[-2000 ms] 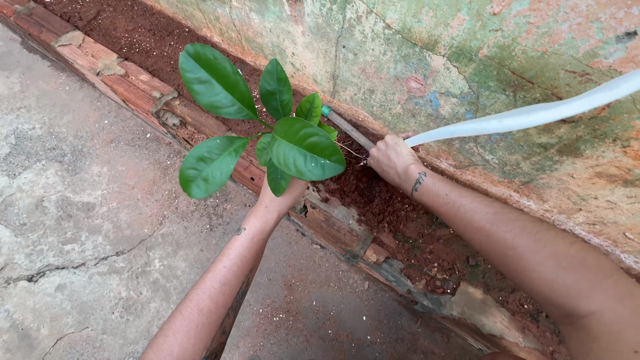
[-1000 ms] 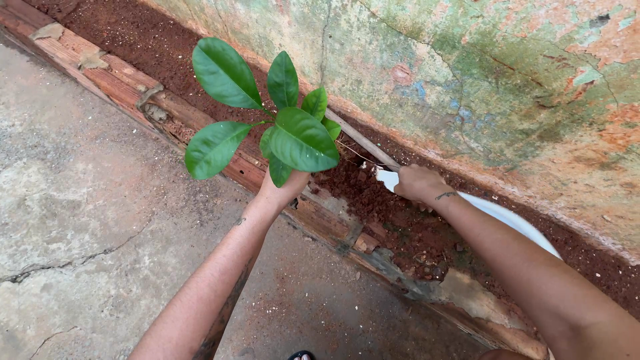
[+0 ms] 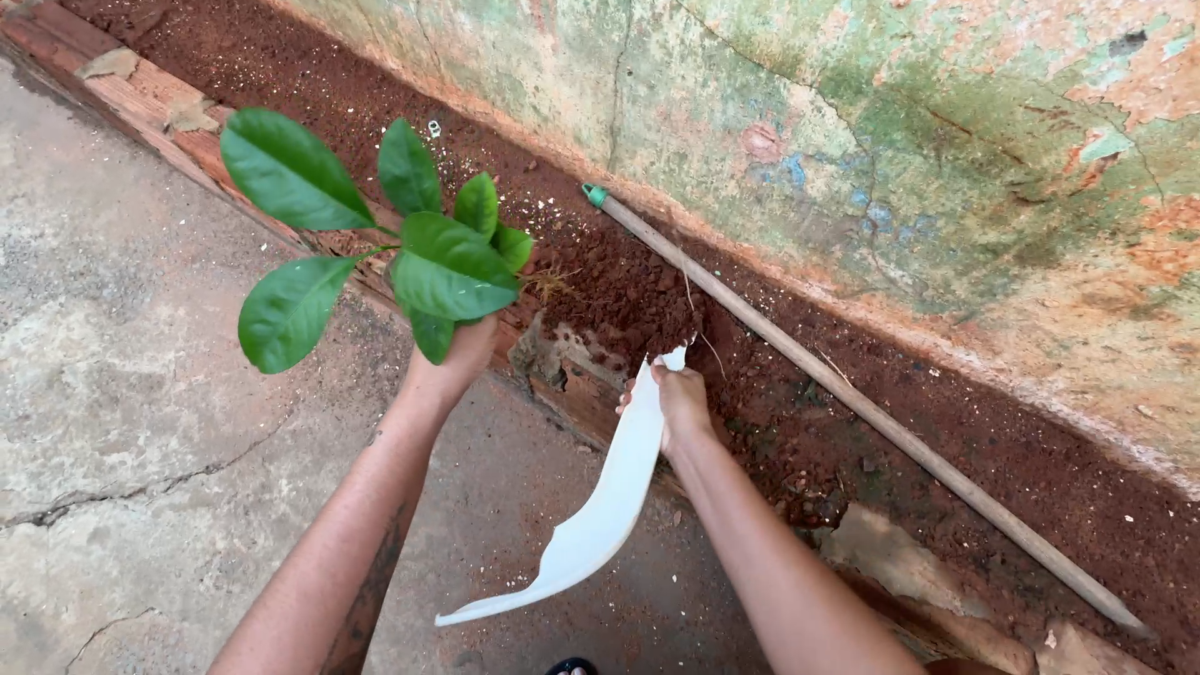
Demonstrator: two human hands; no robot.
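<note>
A young plant with broad green leaves (image 3: 455, 267) stands over the brick edge of the soil bed; my left hand (image 3: 464, 352) holds it low down, its grip partly hidden under the leaves. My right hand (image 3: 680, 403) is closed on a long, curved strip of white material, perhaps plastic (image 3: 605, 497), whose narrow tail hangs over the concrete. Past my right fingers lies loose red soil (image 3: 637, 309) with thin roots showing. A wooden pole (image 3: 797, 352) with a green end cap rests on the soil along the wall, touched by neither hand.
A cracked, peeling wall (image 3: 937, 169) with green stains borders the bed's far side. Along the near side runs a low brick edging (image 3: 572, 398) with broken mortar. Cracked concrete floor (image 3: 141, 394) spreads at the left, and part of a sandal (image 3: 572, 666) shows at the bottom.
My right hand has let go of the pole, which now lies on the soil. The white strip has swung from the right side to point down toward the lower left. My left hand stays at the plant.
</note>
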